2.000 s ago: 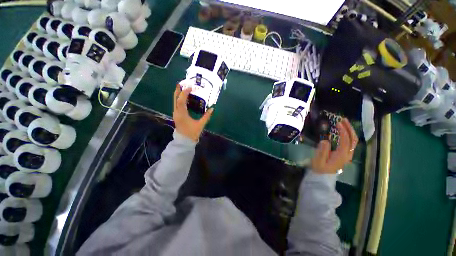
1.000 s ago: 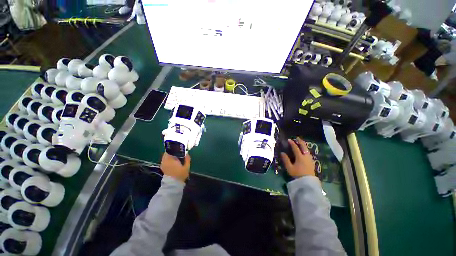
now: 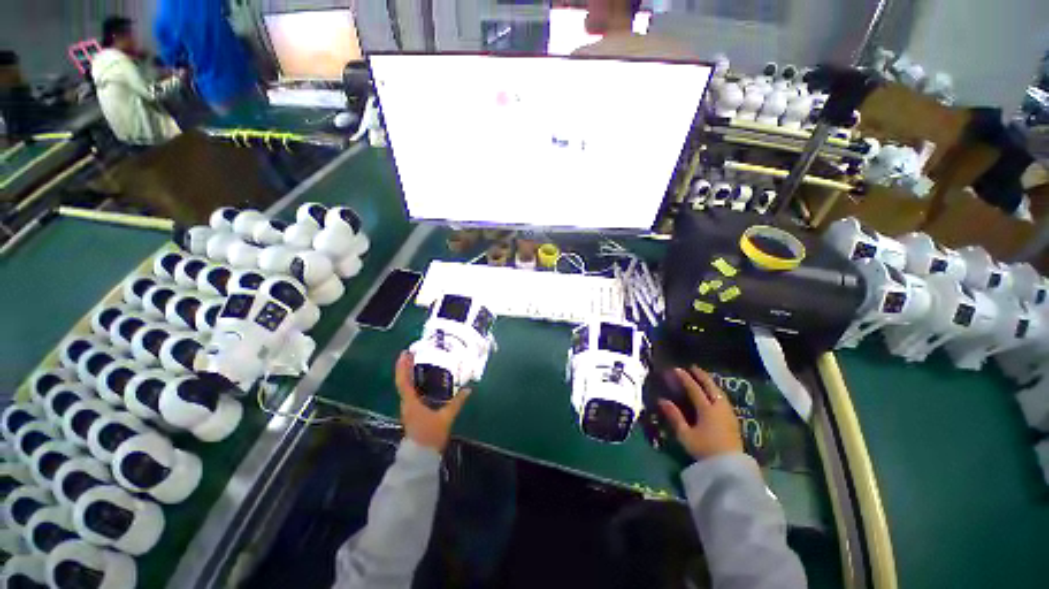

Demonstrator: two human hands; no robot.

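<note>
Two white dual-lens cameras with black square face panels stand on the green bench. My left hand (image 3: 426,412) has its fingers and thumb around the lower front of the left camera (image 3: 460,336), which stands on the bench. The right camera (image 3: 607,374) stands untouched between my hands. My right hand (image 3: 704,414) lies over a dark computer mouse (image 3: 667,389), which the fingers partly hide. The large monitor (image 3: 541,138) shows a bright, mostly white picture behind the keyboard (image 3: 529,291).
Dense rows of white camera heads (image 3: 144,466) fill the left bench. A smartphone (image 3: 390,299) lies left of the keyboard. A black case (image 3: 748,293) with a yellow tape roll (image 3: 772,247) stands right. More white cameras (image 3: 966,316) line the right bench. People (image 3: 129,92) are at the back left.
The view has tilted up, showing the whole monitor and the room behind. My left hand has moved from the left camera's base to around its lower front. My right hand went down onto the mouse.
</note>
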